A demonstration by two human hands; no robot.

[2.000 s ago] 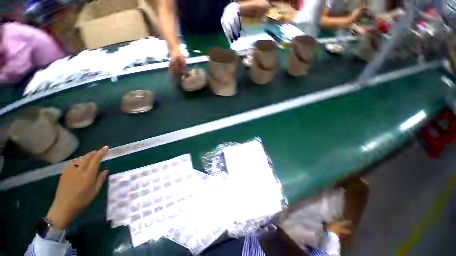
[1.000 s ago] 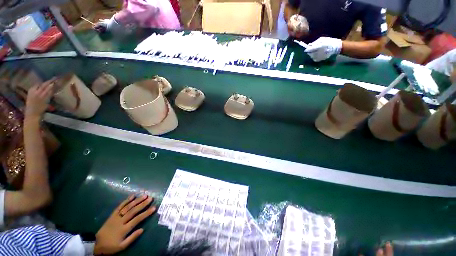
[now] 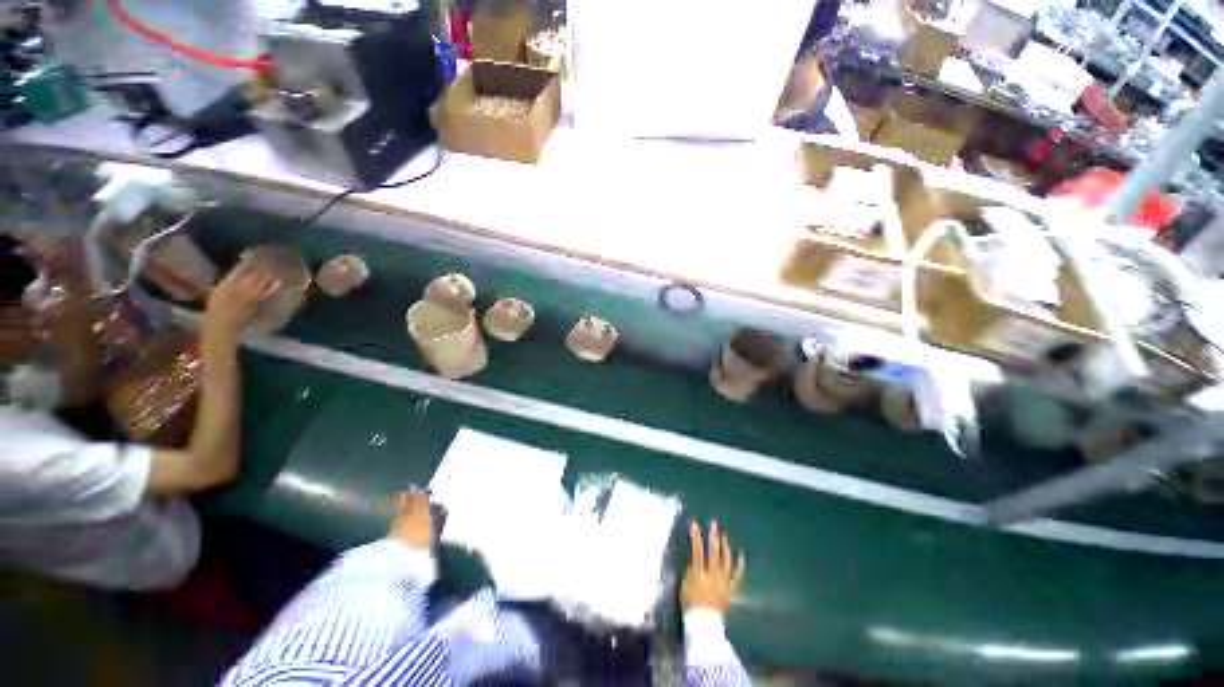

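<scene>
White label sheets [image 3: 503, 486] lie on the green surface in front of me; their print is washed out by glare. More sheets [image 3: 631, 544] lie on a crumpled clear plastic bag to the right. My left hand [image 3: 415, 518] rests at the sheets' left edge, small and blurred, holding nothing visible. My right hand [image 3: 711, 570] lies flat right of the bag, fingers apart and empty. Across the pale strip stands a beige housing [image 3: 450, 341], tilted, with beige caps [image 3: 591, 338] beside it.
A neighbour's hand [image 3: 244, 293] touches a housing [image 3: 278, 289] at left. More housings [image 3: 746, 365] stand at right, near a gloved hand [image 3: 946, 403]. Behind are a white bench [image 3: 644, 215], a black machine [image 3: 356, 94], an open carton [image 3: 499, 114] and a slanting metal post [image 3: 1121, 466].
The view has shifted and shows the bench behind the line. My right hand has come fully into view beside the bag. My left hand now sits by the sheets' edge.
</scene>
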